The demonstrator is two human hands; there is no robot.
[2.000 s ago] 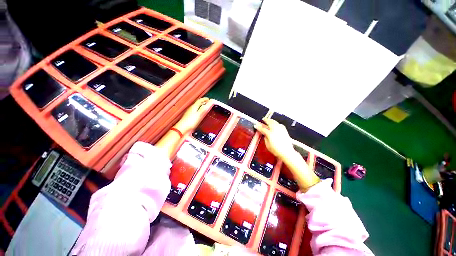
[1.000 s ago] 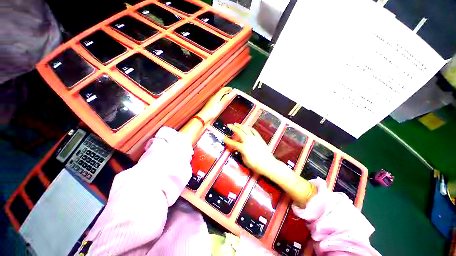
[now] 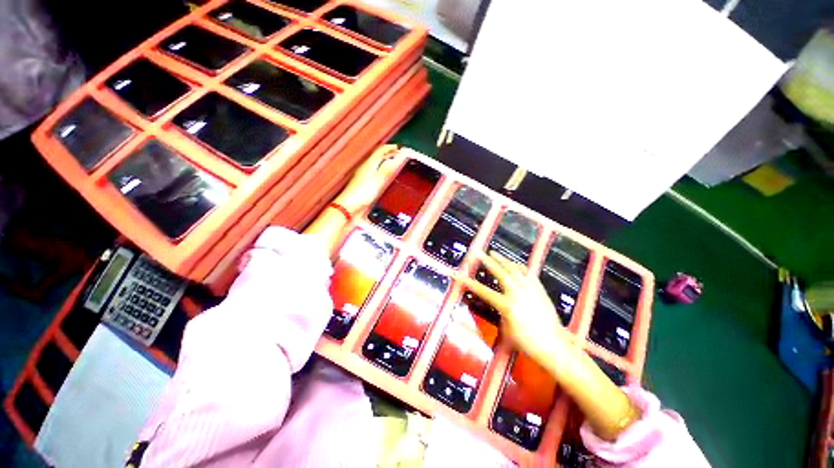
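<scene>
An orange-red foam tray (image 3: 416, 388) lies in front of me with smartphones in two rows of pockets. Several phones show red or orange screens, such as the phone (image 3: 405, 315) in the near row; far-row phones at the right look dark. My left hand (image 3: 370, 178) rests at the tray's far left corner, fingers at its edge, holding no phone. My right hand (image 3: 517, 297) is over the middle of the tray, fingers spread, fingertips over the phones between the two rows; whether they touch the glass I cannot tell. It holds nothing.
A stack of orange-red trays (image 3: 320, 151) with phones on top stands at left. A calculator (image 3: 142, 297) and pale paper (image 3: 101, 398) lie lower left. A white sheet (image 3: 604, 101) stands behind the tray. A small pink object (image 3: 683, 288) and blue item (image 3: 805, 334) are at right.
My right hand has moved from the far row to the left part of the tray, then back right to the middle. Several far-row screens turned from red to dark. My left hand stays at the corner.
</scene>
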